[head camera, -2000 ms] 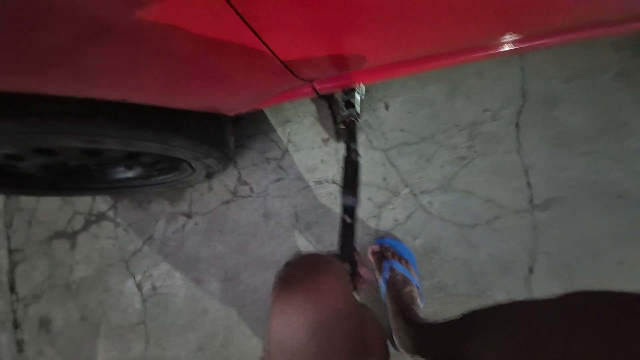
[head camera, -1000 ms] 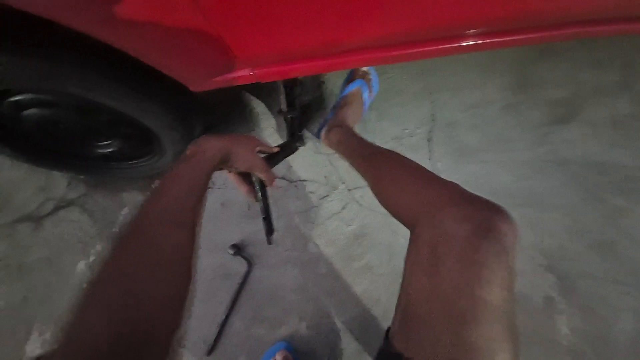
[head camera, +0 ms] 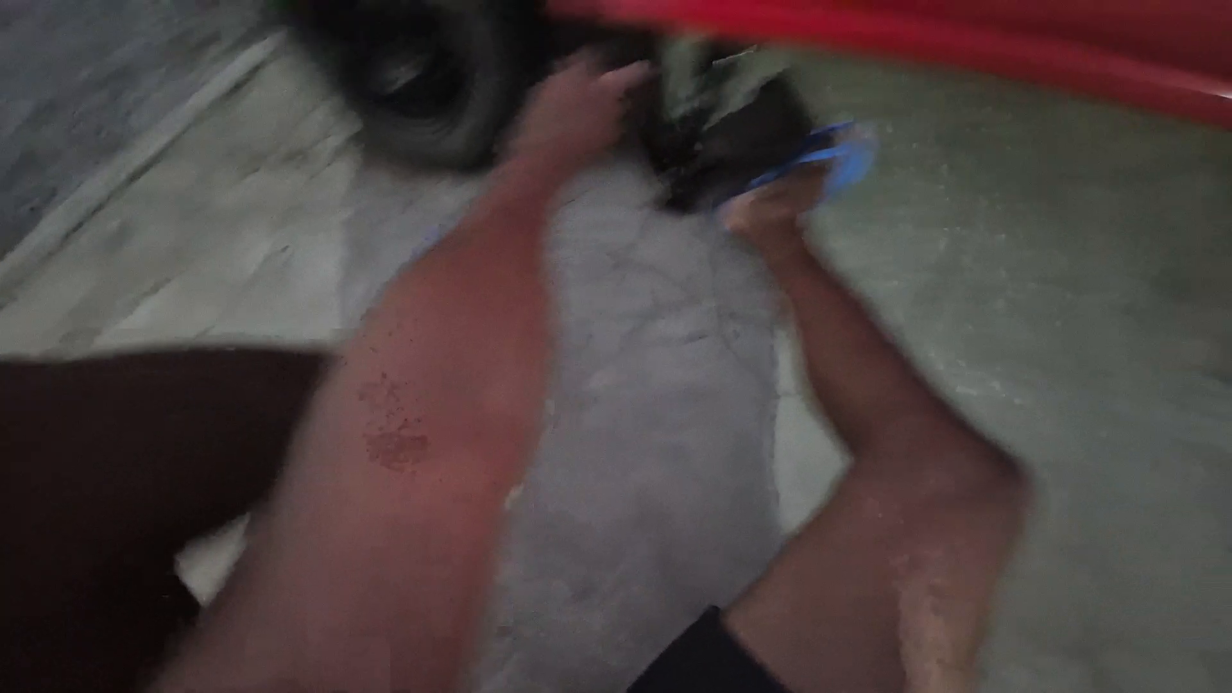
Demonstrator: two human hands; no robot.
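My left hand (head camera: 582,101) reaches from the lower left to the space below the red car's sill (head camera: 914,53). Its fingers point right, at the edge of a dark jack (head camera: 674,144) that stands under the sill. Blur hides whether they grip the jack or only touch it. The car's black wheel (head camera: 433,87) is just left of the hand. My right hand is not in the picture.
A foot in a blue flip-flop (head camera: 847,159) rests just right of the jack, its bent leg running down to the lower right. Concrete floor (head camera: 654,385) lies between arm and leg. A pale seam (head camera: 144,144) crosses the upper left.
A second ago my left hand was at a dark bar beside the jack; now it is up close to the sill. The wrench seen on the floor then is out of sight. The view has shifted.
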